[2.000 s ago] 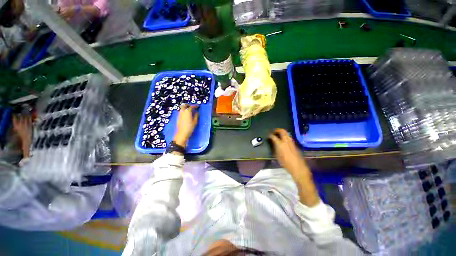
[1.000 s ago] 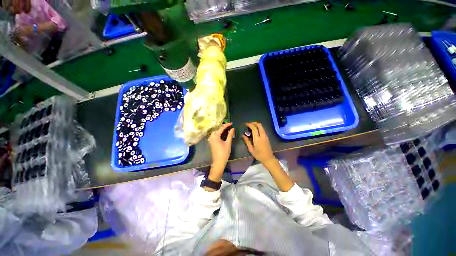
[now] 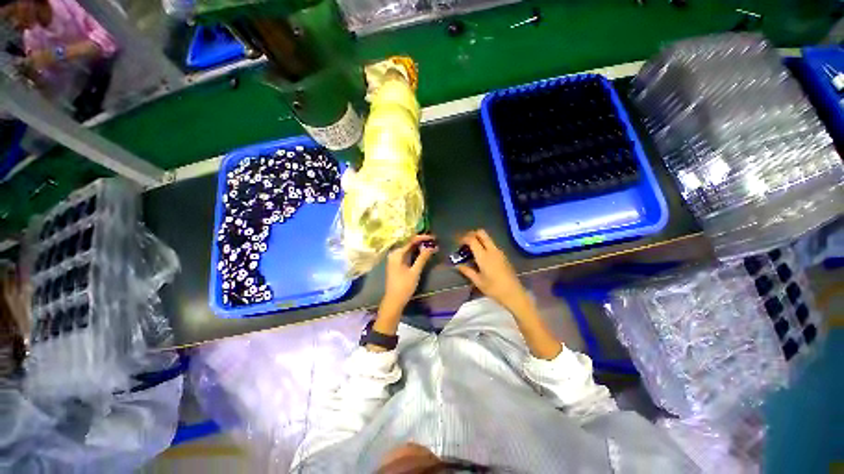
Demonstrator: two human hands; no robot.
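My left hand [image 3: 408, 266] holds a small dark piece [image 3: 428, 244] in its fingertips, close to the lower end of the yellow-wrapped press lever [image 3: 387, 171]. My right hand [image 3: 485, 263] holds a small black piece [image 3: 461, 255] with a light spot in its fingertips. The two pieces are apart, over the front of the bench. The left parts tray [image 3: 298, 259] holds loose black-and-white pieces. The right parts tray [image 3: 592, 225] holds rows of black pieces. The lever hides the press base and pad.
The green press column [image 3: 324, 93] stands behind the lever. Stacked clear blister trays [image 3: 750, 139] stand at the right. Low blister trays sit at the lower right [image 3: 703, 333] and far left [image 3: 69, 268]. A green conveyor [image 3: 463, 51] runs behind. A person in pink [image 3: 69, 42] is upper left.
Over two seconds my left hand left the left tray and my right hand took hold of a piece. Both hands came together at the bench front, then moved slightly. The view has turned.
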